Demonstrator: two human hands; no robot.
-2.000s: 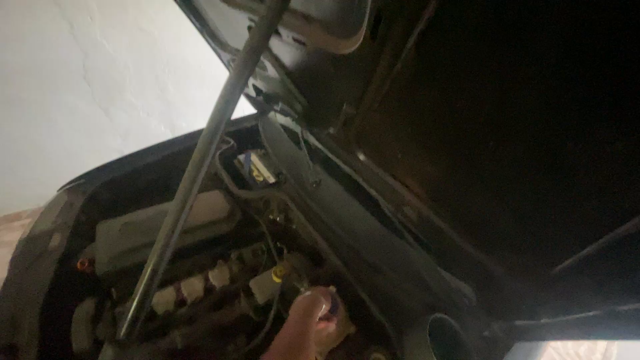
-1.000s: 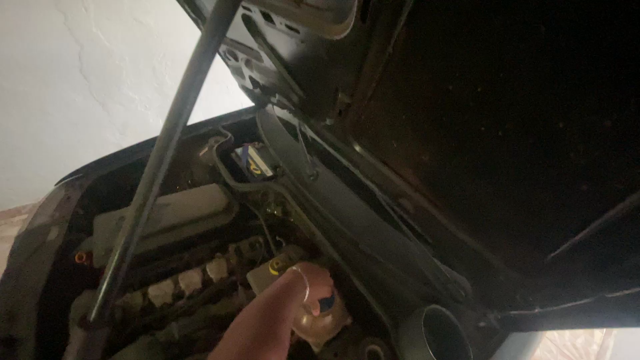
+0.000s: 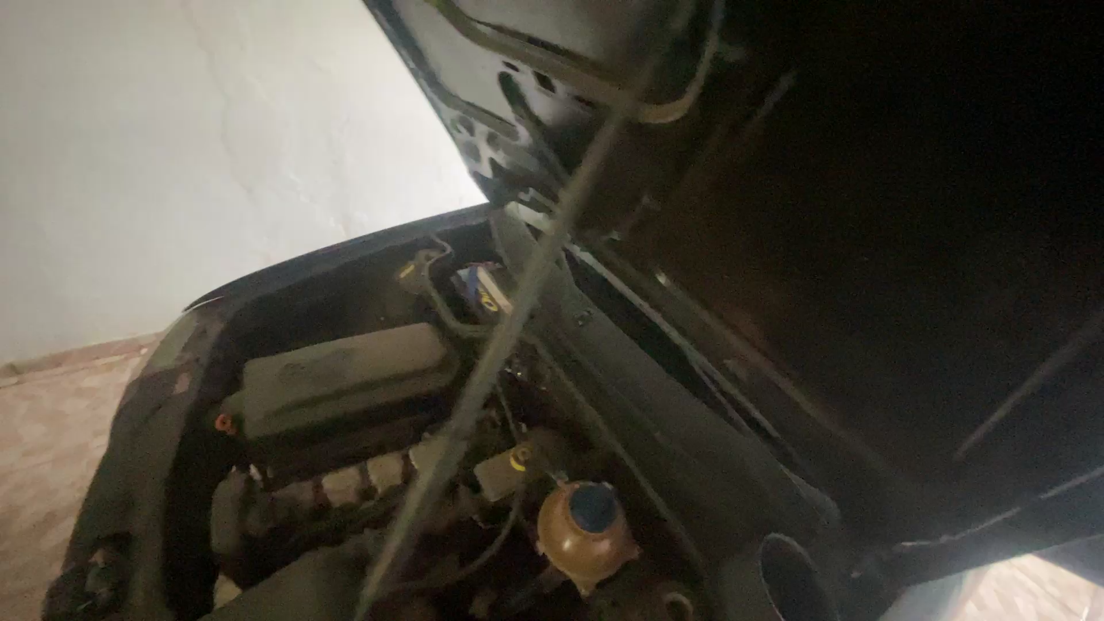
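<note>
Neither my left hand nor my right hand shows in the frame now. Low in the engine bay stands a rounded, brownish coolant reservoir [image 3: 584, 543] with a dark blue cap [image 3: 593, 507] on its top. To its left is a ribbed engine top, with a yellow-marked cap [image 3: 520, 457] beside it. A long grey box-shaped cover [image 3: 349, 375] lies farther back. The car battery [image 3: 485, 289] sits in the rear corner, partly hidden behind the prop rod.
A metal prop rod [image 3: 492, 362] crosses the view diagonally up to the raised hood [image 3: 828, 259]. The front fender edge [image 3: 345, 250] runs along the left, near a pale wall [image 3: 216, 129]. A round dark opening [image 3: 789, 573] lies at the lower right. Tiled floor [image 3: 52, 492] shows at left.
A hand that was on top of the coolant reservoir a second ago has left the view, and the reservoir's blue cap is now uncovered. The view has shifted somewhat.
</note>
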